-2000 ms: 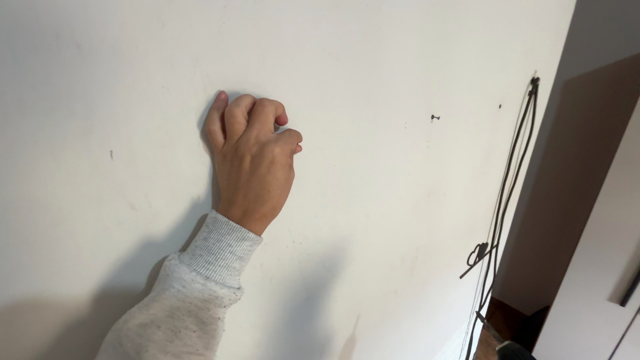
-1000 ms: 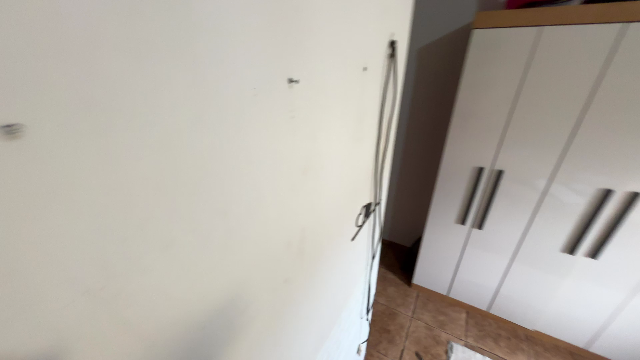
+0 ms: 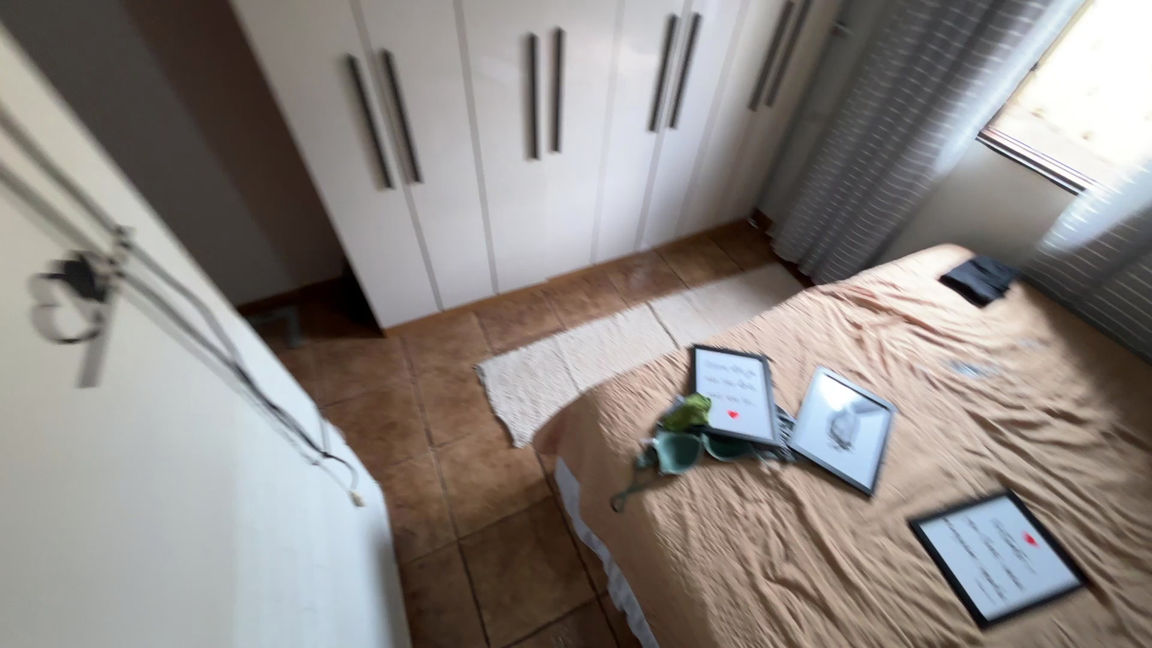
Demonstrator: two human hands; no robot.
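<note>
Neither of my hands is in view now. Three framed prints lie on the peach bedspread (image 3: 720,540). One black-framed print with writing and a red heart (image 3: 735,394) lies partly over a green bra (image 3: 677,452). Close to its right is a framed picture with a small drawing (image 3: 842,430), glare on its glass. Nearer to me, at the lower right, lies another black-framed print with writing and a red heart (image 3: 999,556). A folded dark cloth (image 3: 978,280) rests at the bed's far edge.
Dark cables (image 3: 189,306) hang along the edge of the white wall (image 3: 135,504) at left. A white wardrobe (image 3: 504,207) with dark handles stands across the tiled floor (image 3: 495,531). A cream rug (image 3: 585,360) lies beside the bed. Grey curtains (image 3: 909,117) flank the window (image 3: 1089,90).
The view has swung far right and down, from the wall to the bed. A hand in a light grey sleeve was against the wall two seconds ago; it is out of sight now.
</note>
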